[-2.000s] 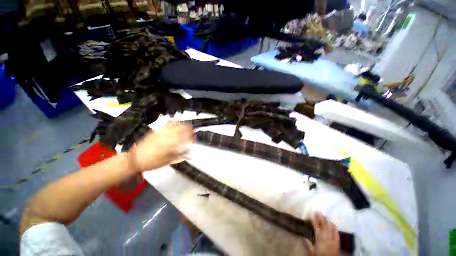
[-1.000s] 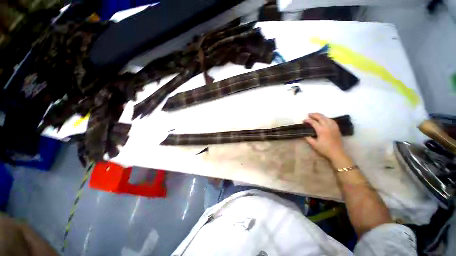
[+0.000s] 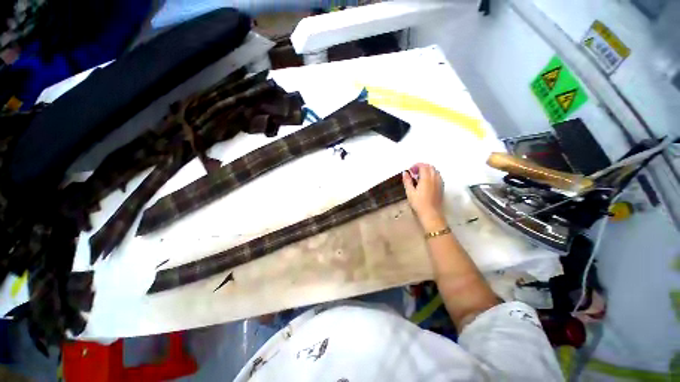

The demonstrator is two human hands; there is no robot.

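Note:
A long narrow plaid strip [image 3: 279,237] lies across the white table near its front edge, its slanted end at the left. My right hand [image 3: 425,191] pinches its right end between thumb and fingers. My left hand is not in view. A steam iron [image 3: 526,215] with a tan wooden handle [image 3: 540,171] stands to the right of my right hand, untouched. Wider-looking plaid strips [image 3: 257,166] lie beyond the worked strip. A small dark pointed scrap [image 3: 224,280] lies near the front edge.
A tangled heap of dark plaid pieces [image 3: 231,112] extends from the back to the far left. A dark padded sleeve board [image 3: 127,86] is behind it. Yellow tape [image 3: 425,106] lies at the table's back right. A red stool or bin [image 3: 93,362] is below left.
My left hand has left the view. My right hand has gone from resting flat on the strip to pinching its right end. The view has swung right, bringing in the whole iron.

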